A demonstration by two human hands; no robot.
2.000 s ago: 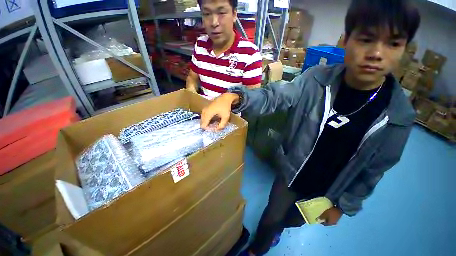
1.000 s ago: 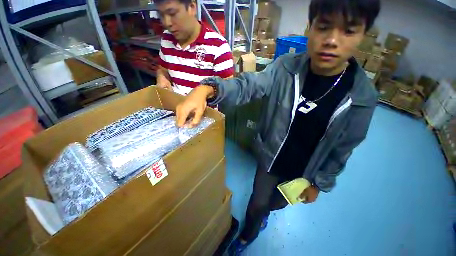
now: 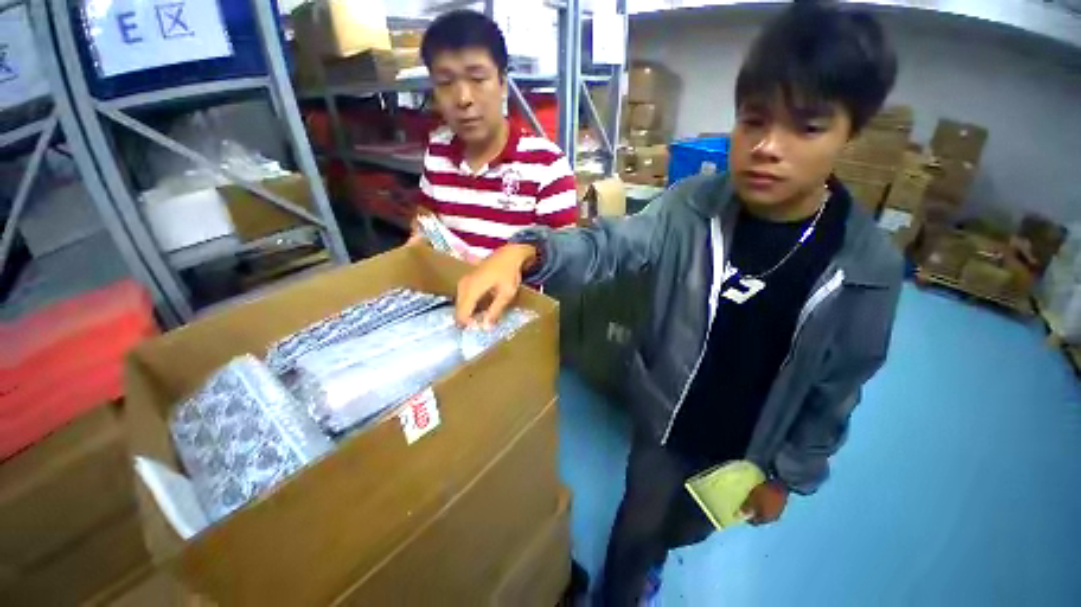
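Note:
Neither of my hands is in the picture. A tall open brown carton (image 3: 356, 510) stands nearest in front of me, with a red-and-white label (image 3: 420, 416) on its rim. Inside lie wrapped bundles (image 3: 382, 356) in shiny clear plastic with a blue-grey pattern; one bundle (image 3: 247, 433) leans at the left. A white flap or sheet (image 3: 170, 496) sticks up at the left corner. A co-worker's hand (image 3: 493, 285) rests on the bundles at the right end. That person, in a grey jacket (image 3: 759, 320), holds a yellow-green pad (image 3: 726, 492) in the other hand, low.
A person in a red-and-white striped shirt (image 3: 498, 190) stands behind the carton, holding something thin and light. Grey metal racking (image 3: 304, 148) is at the back left. Red stacked goods (image 3: 71, 356) are at the left. A blue crate (image 3: 699, 157) and stacked cartons (image 3: 948, 178) are behind.
The view has shifted, so the carton sits lower than two seconds ago. The striped-shirt person has looked down, then up, and a thin light object now shows at their hand. The jacketed person's hand stays on the bundles.

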